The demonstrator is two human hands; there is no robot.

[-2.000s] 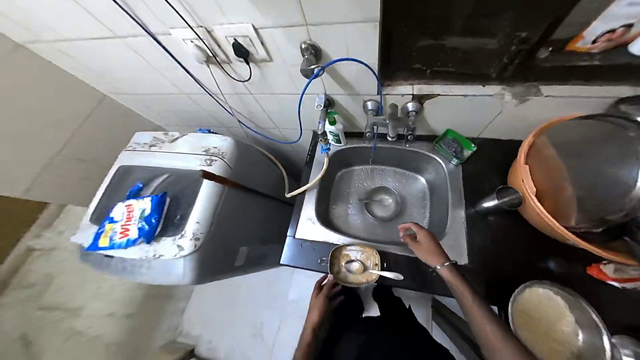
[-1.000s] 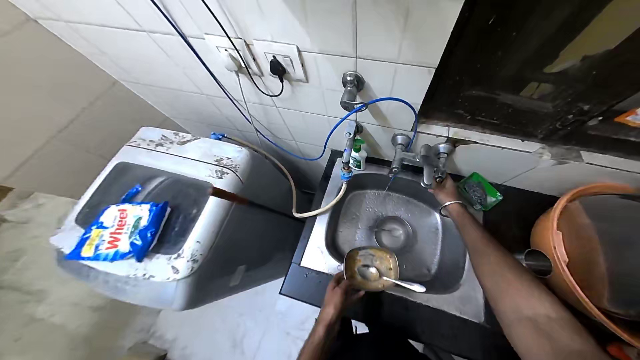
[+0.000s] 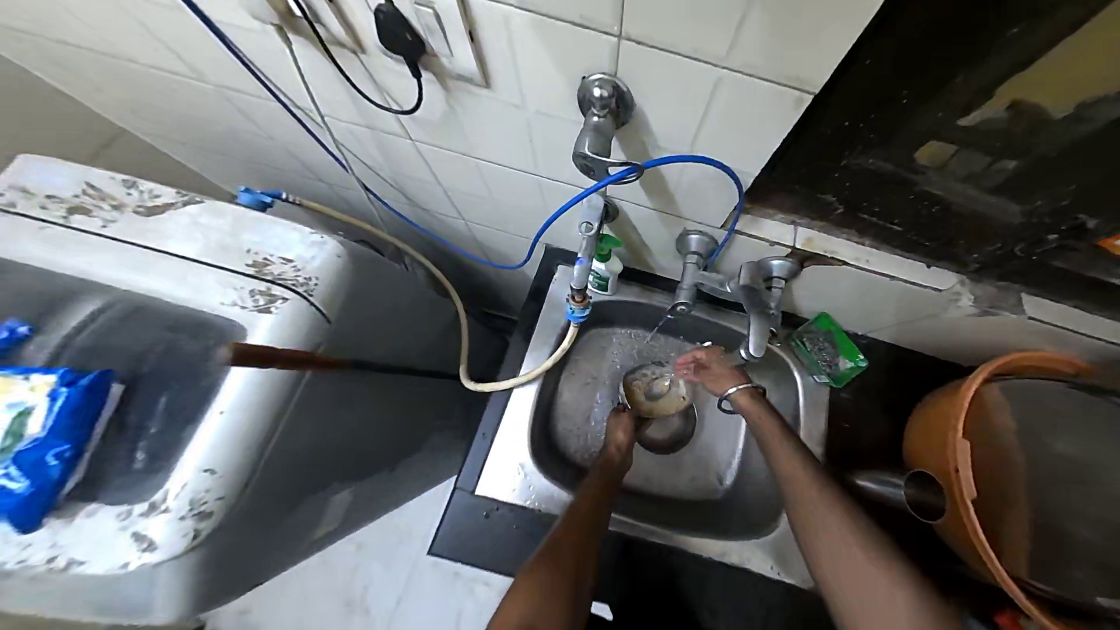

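Observation:
My left hand (image 3: pixel 619 434) holds a small soiled bowl (image 3: pixel 661 404) by its left rim, above the steel sink (image 3: pixel 700 481). A metal spoon (image 3: pixel 658 386) lies in the bowl, and my right hand (image 3: pixel 710 371), with a bangle at its wrist, has its fingers at the spoon's handle, which they mostly hide. A round metal vessel (image 3: pixel 668 432) sits in the basin under the bowl. A thin stream of water runs from the tap spout (image 3: pixel 682 306) just behind the bowl.
Behind the sink stand a white pump bottle (image 3: pixel 605 268) and a green scrubber packet (image 3: pixel 829 350). A beige hose (image 3: pixel 464 324) crosses the left rim. On the right are a steel tumbler (image 3: pixel 901 494) and an orange tub (image 3: pixel 954 437); a washing machine (image 3: pixel 289 394) is on the left.
The bowl and my left hand have moved from the sink's front edge to over the basin. My right hand has come from the tap to the spoon. The view is closer.

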